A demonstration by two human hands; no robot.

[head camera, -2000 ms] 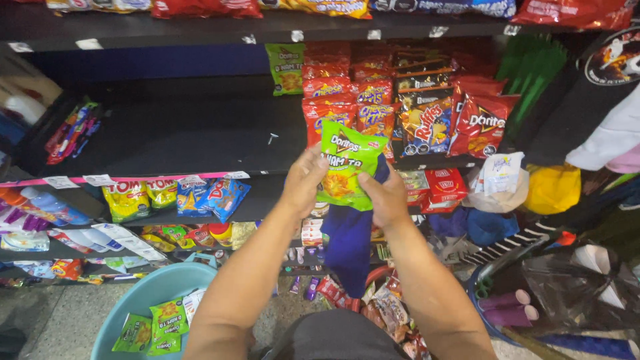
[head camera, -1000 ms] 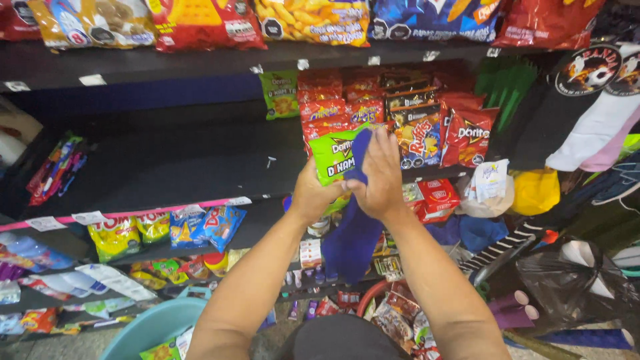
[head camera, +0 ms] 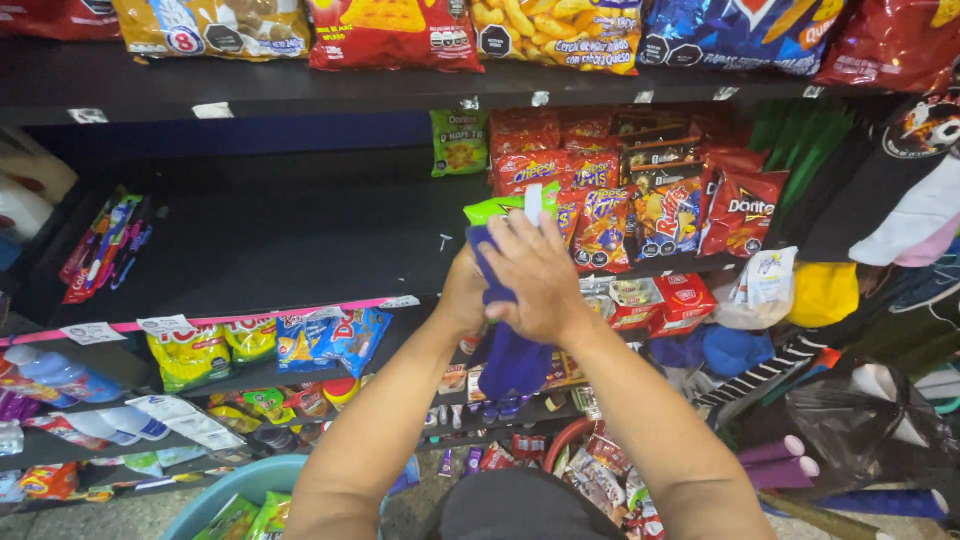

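Observation:
My left hand holds a green Doritos bag in front of the shelf, mostly hidden behind cloth and fingers. My right hand presses a dark blue cloth against the bag, and the cloth hangs down below both hands. Behind them stand red Cheese Tris bags, a Ruffles bag and a red Doritos bag. Another green Doritos bag stands at the back of the shelf, left of the red bags.
A black shelf holds toothbrushes at its left. Large snack bags line the shelf above. Below stand a teal tub with green bags and a red-rimmed basket of packets. Caps and a black plastic bag are at right.
Two seconds ago both hands held the green bag with its front showing. Now the blue cloth and my right hand cover most of it. The view has moved closer to the shelf.

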